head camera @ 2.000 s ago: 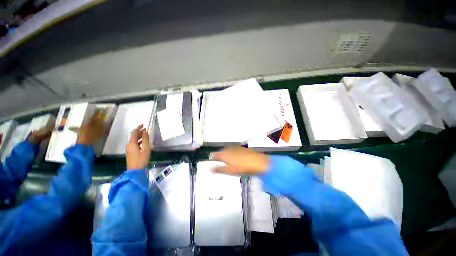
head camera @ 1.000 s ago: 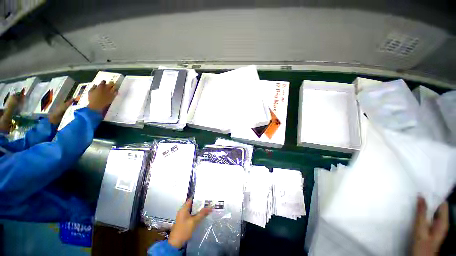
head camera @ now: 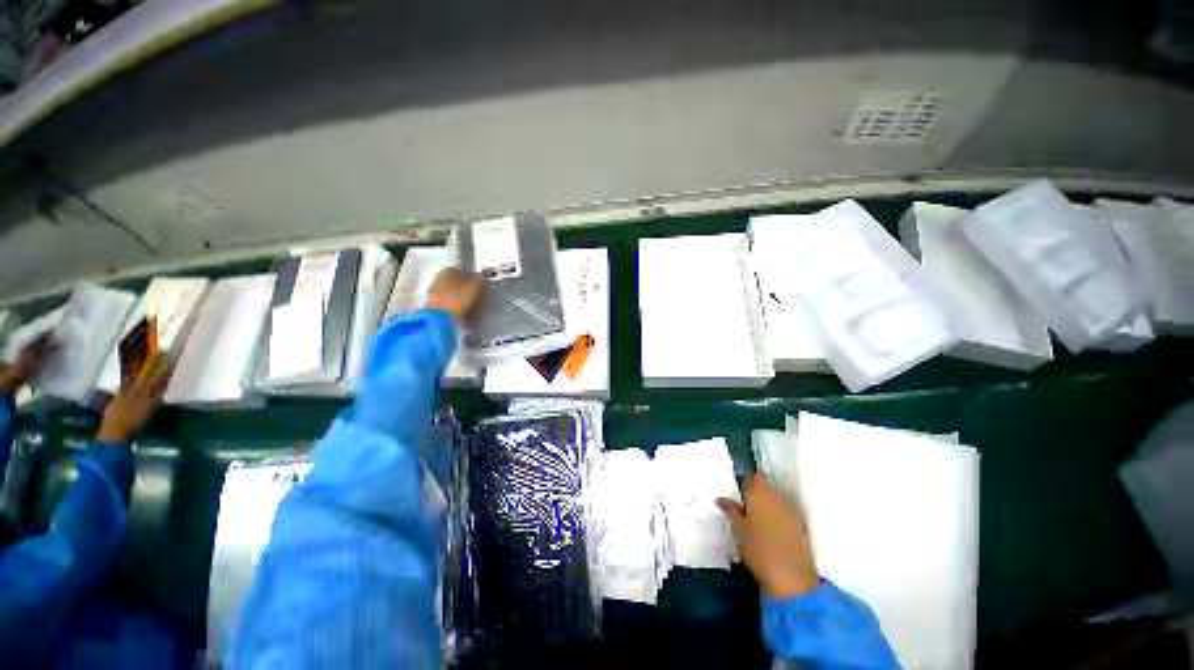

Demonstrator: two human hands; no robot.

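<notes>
My left hand is at the left edge of a grey bagged keyboard with a white label, gripping it over the box row. A lid with an orange-and-dark picture lies partly under it. My right hand is at the right edge of the small white insert cards; whether it grips one is unclear. A black bagged keyboard lies key side up left of the cards. White sleeves lie stacked right of my right hand.
Open white box bases stand along the back, with translucent trays tilted on some. A slab with a white paper lies in the row at left. Another person's hand is at a box far left. A grey panel runs behind.
My left hand has moved from the lower keyboards up to the box row with a grey keyboard. My right hand has left the white sleeves and moved left to the cards. The view has shifted.
</notes>
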